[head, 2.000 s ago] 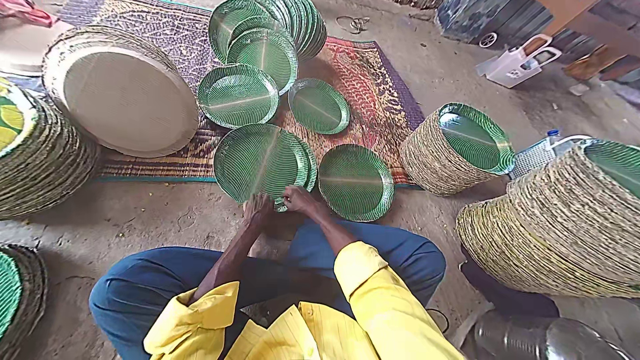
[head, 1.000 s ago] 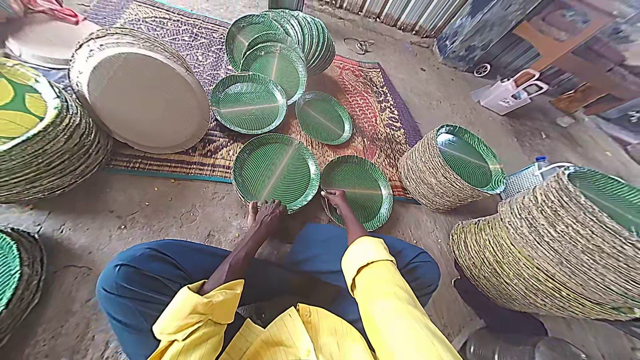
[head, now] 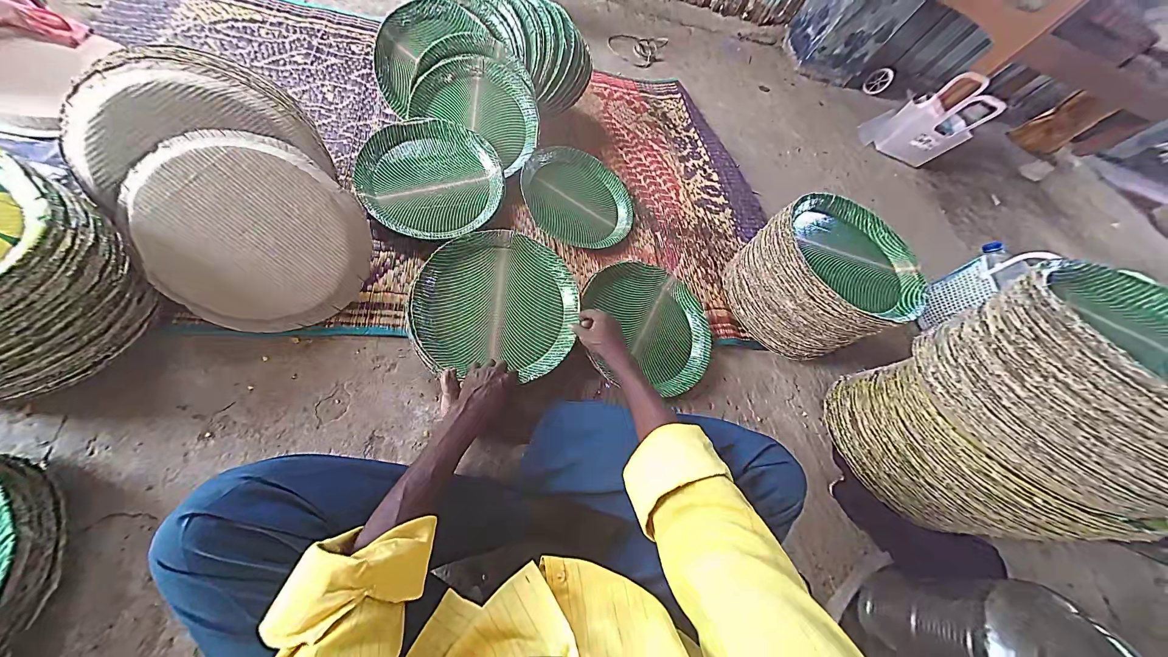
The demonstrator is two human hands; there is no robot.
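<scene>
A round green leaf-patterned plate [head: 493, 301] lies before me at the mat's near edge. My left hand [head: 479, 388] is at its near rim, fingers over the edge; whether it grips the rim cannot be told. My right hand [head: 602, 333], its fingers curled, is between this plate and a second green plate [head: 662, 319], at that one's left rim. Whether it pinches a rim is unclear. Beyond lie a smaller green plate [head: 577, 197], an overlapping green plate [head: 429, 179] and a fanned row of green plates [head: 557, 55].
A patterned woven mat [head: 712, 164] lies under the plates. Pale round discs [head: 246, 233] lean at left beside a tall plate stack [head: 73, 292]. At right are a plate stack [head: 794, 292], a larger one [head: 1022, 411] and a metal vessel [head: 976, 620]. A white basket [head: 922, 128] stands farther back.
A pale disc now leans in front of the other discs at left. Since two seconds ago my hands have moved apart; the right one has moved right, towards the second plate.
</scene>
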